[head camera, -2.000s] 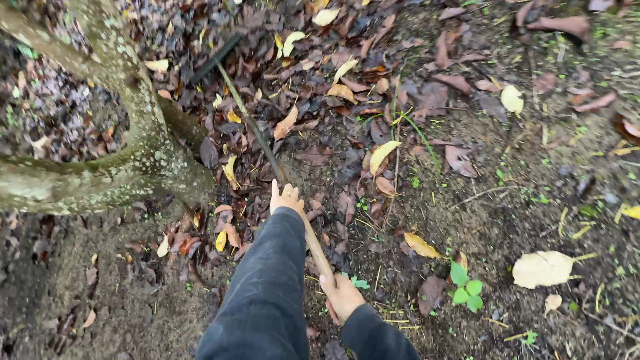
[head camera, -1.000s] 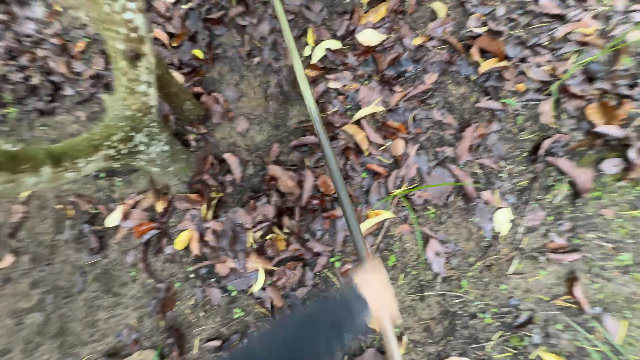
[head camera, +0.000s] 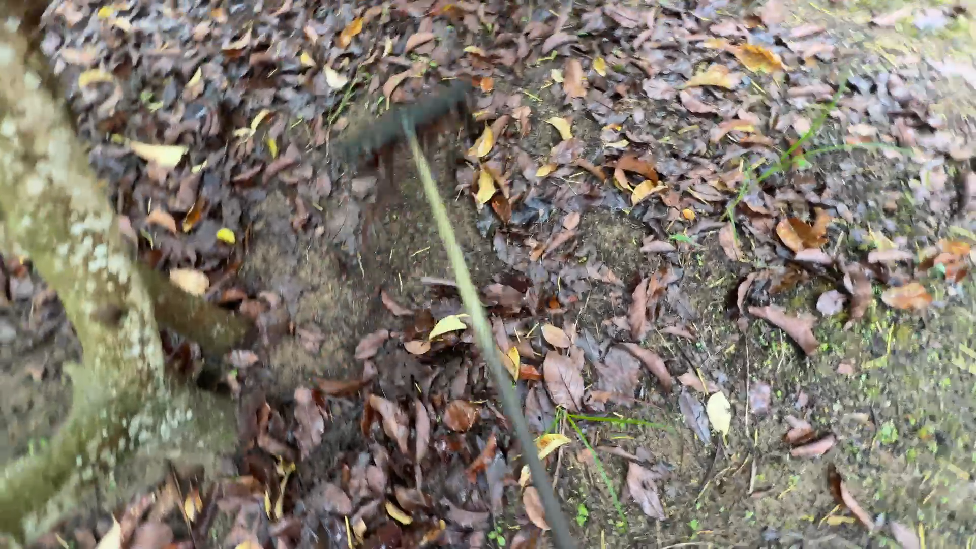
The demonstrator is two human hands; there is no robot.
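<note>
A garden rake reaches up from the bottom edge of the head view. Its long thin handle [head camera: 474,313] slants up and to the left, pale in the upper part and darker lower down. The dark rake head [head camera: 404,120], blurred, lies across the handle's far end, over fallen leaves. Brown, reddish and yellow leaves [head camera: 564,377] cover much of the soil around the handle. Neither of my hands is in view, and the near end of the handle is out of the frame.
A lichen-spotted tree trunk [head camera: 99,305] with spreading limbs stands at the left, and a short stub [head camera: 194,313] juts from its base. Grass blades [head camera: 793,152] grow at the upper right. Damp soil with small green sprouts [head camera: 884,435] shows at the lower right.
Both hands were on the handle two seconds ago, and a hand was still on it one second ago; now they are out of view. The view has shifted, and the rake head shows again.
</note>
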